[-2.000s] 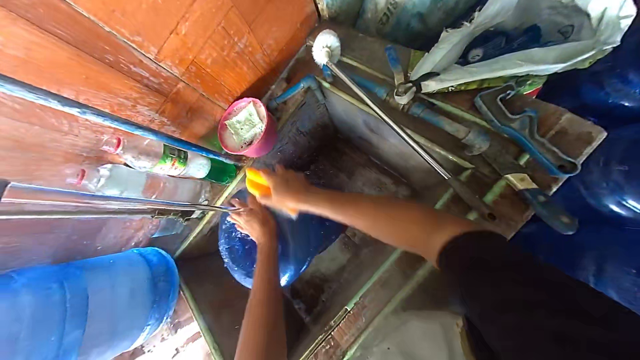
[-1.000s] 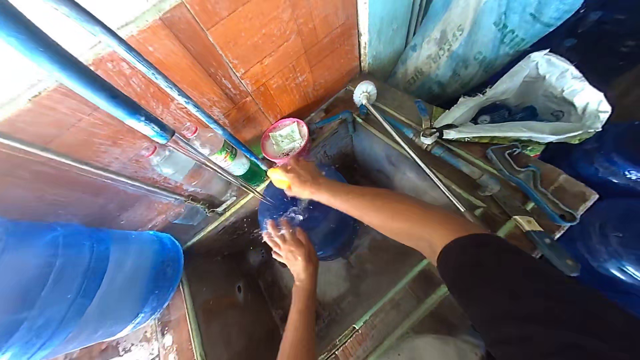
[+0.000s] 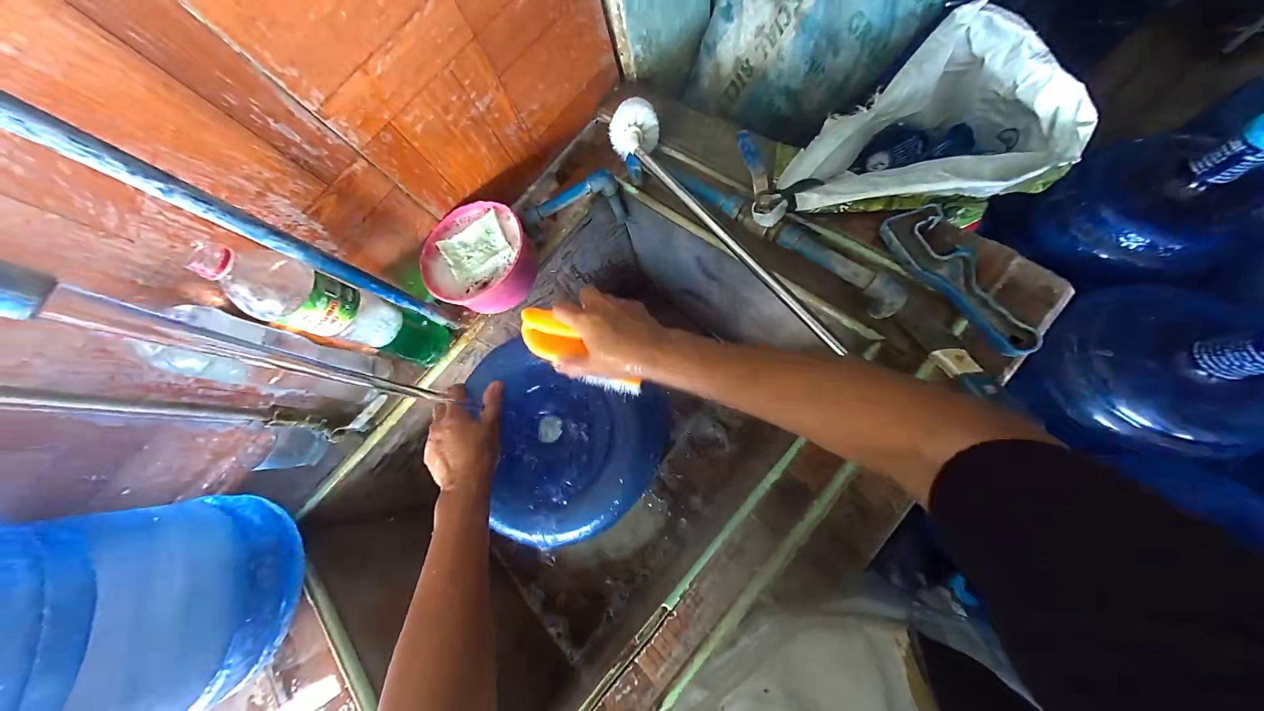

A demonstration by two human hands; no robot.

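My right hand grips an orange-yellow scrub brush, its white bristles against the far right rim of a blue plastic water jug. The jug stands in a concrete basin with its round base facing up, wet and with a pale spot at the centre. My left hand is at the jug's left edge, thumb raised, beside the end of a thin metal rod; whether it grips the rod or only touches the jug I cannot tell. A pink tub with a pale green packet in whitish liquid stands just beyond the brush.
Plastic bottles lie along the left wall near a blue pole. A long-handled round brush rests over blue pipes. Farther right are a white sack and blue jugs; another blue jug is at lower left.
My left hand was spread over the jug one second ago and is now at its left edge. The brush has stayed in my right hand throughout.
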